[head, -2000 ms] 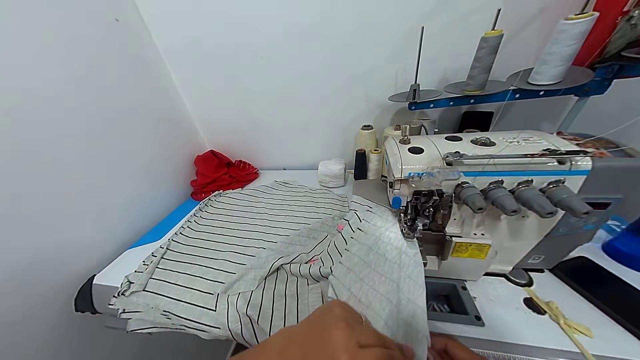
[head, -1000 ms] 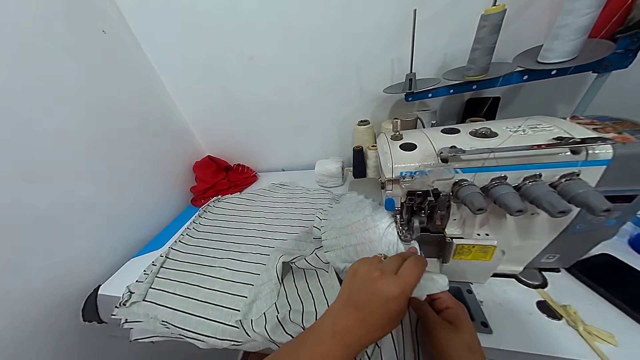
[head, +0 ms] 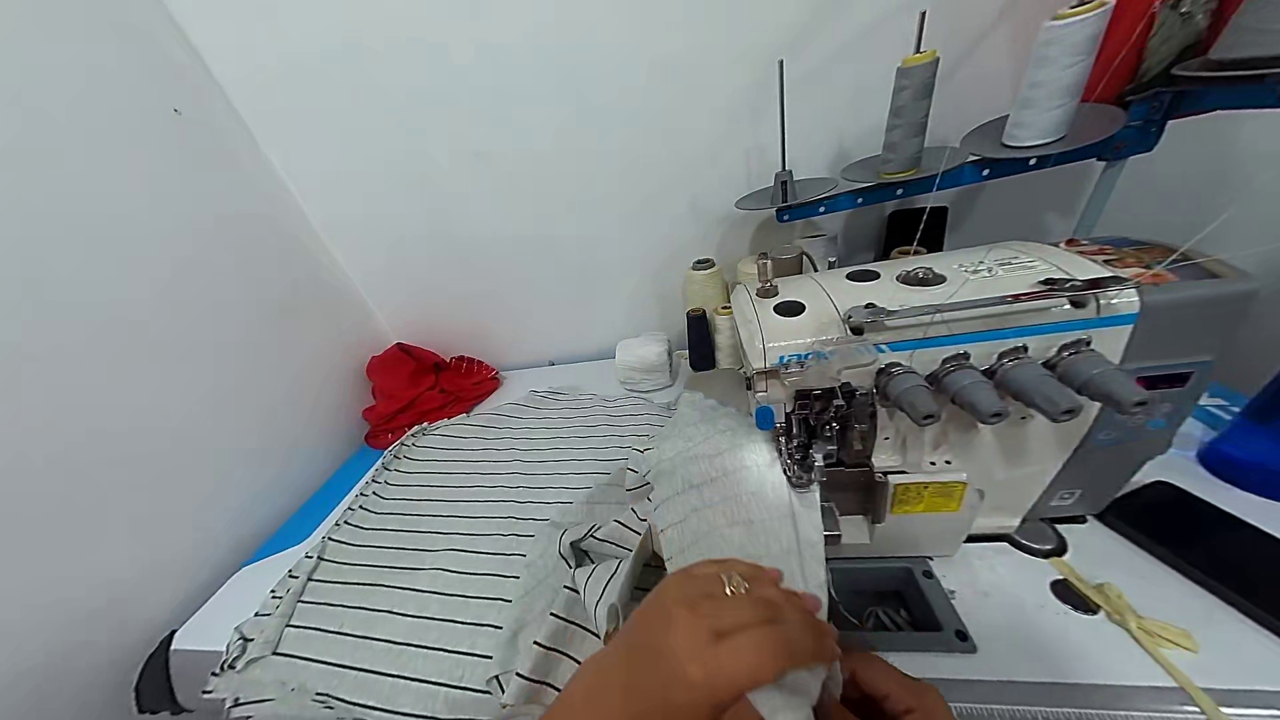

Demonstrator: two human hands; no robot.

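Striped grey-white knit fabric [head: 450,540] with dark lines spreads over the table left of a white overlock sewing machine [head: 960,330]. A folded part of it, wrong side up, runs along the machine's needle and presser foot area [head: 800,470]. My left hand [head: 715,630], a ring on one finger, lies on this folded part with bent fingers, below the presser foot. My right hand [head: 885,690] is at the bottom edge, just right of the left one, pinching the fabric's edge; its fingertips are partly hidden.
Red cloth [head: 420,390] lies by the wall. Thread cones [head: 705,285] and a white roll [head: 643,362] stand behind the fabric. An open grey-framed recess [head: 895,605], a pale yellow tied strip [head: 1135,625] and a black phone-like object [head: 1200,545] are at the right.
Both hands have moved down, away from the presser foot. The folded fabric, bunched under the hands a second ago, now lies stretched out along the machine.
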